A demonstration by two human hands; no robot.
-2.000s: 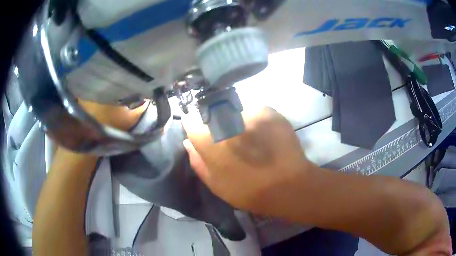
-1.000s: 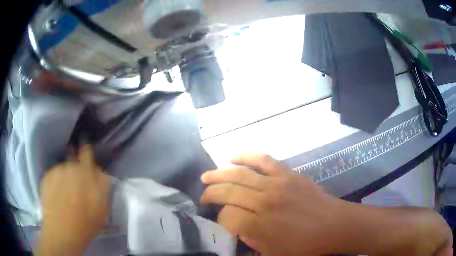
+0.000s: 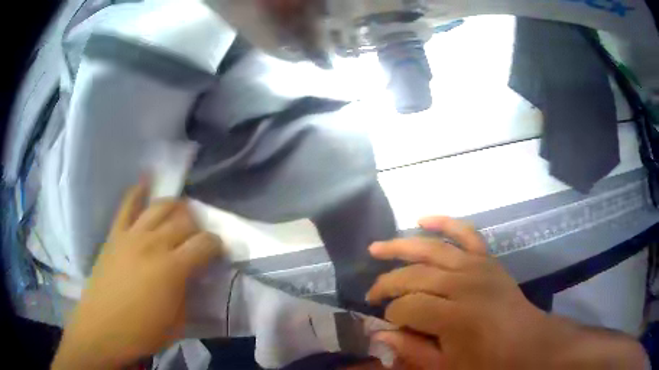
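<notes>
The light grey panel (image 3: 119, 123) lies in loose folds left of and below the needle area. A dark grey piece (image 3: 358, 238) extends from under its folds down over the table's front edge. My left hand (image 3: 155, 267), blurred, holds a pale fold of the panel between thumb and fingers. My right hand (image 3: 455, 296) has its fingers apart, with the fingertips at the right edge of the dark piece; no firm grip shows. The grey plastic block (image 3: 406, 76) hangs beside the brightly lit needle area. The needle is not clearly visible.
Stacked dark grey cut pieces (image 3: 571, 108) lie right of the needle. The ruler strip (image 3: 571, 227) runs along the front edge. The white machine head (image 3: 498, 7) crosses the top. A black and green tool is partly visible at the far right. More pale fabric (image 3: 282, 325) hangs below the edge.
Both hands came away from the needle area towards the front edge. The panel and dark piece were drawn out and spread leftward and forward. The view has also shifted.
</notes>
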